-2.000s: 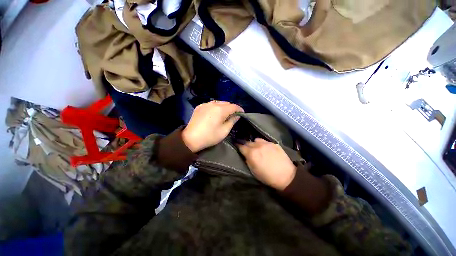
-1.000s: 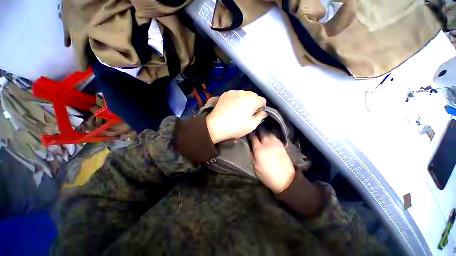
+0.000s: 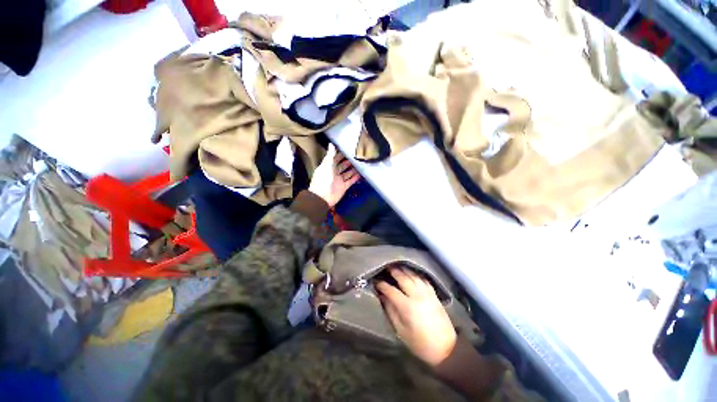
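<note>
The grey-brown pouch lies on my lap with its mouth open and light stitching along its edge. My right hand rests at the mouth, its fingertips inside and partly hidden; whether they grip anything cannot be seen. My left hand is away from the pouch, under the table edge beside the hanging tan garment piece. Its fingers look slightly apart, with nothing visible in them. Another large tan garment piece with dark edging lies on the white table.
The white table edge runs diagonally past my lap. A mobile phone and part of a red loop handle are at right. Red stool legs stand at left, beside a tan and white cut-piece pile and a yellow piece on the floor.
My left hand has let go of the pouch mouth and moved forward to the table edge. My right hand stays at the pouch. The view has tilted up, showing more of the table.
</note>
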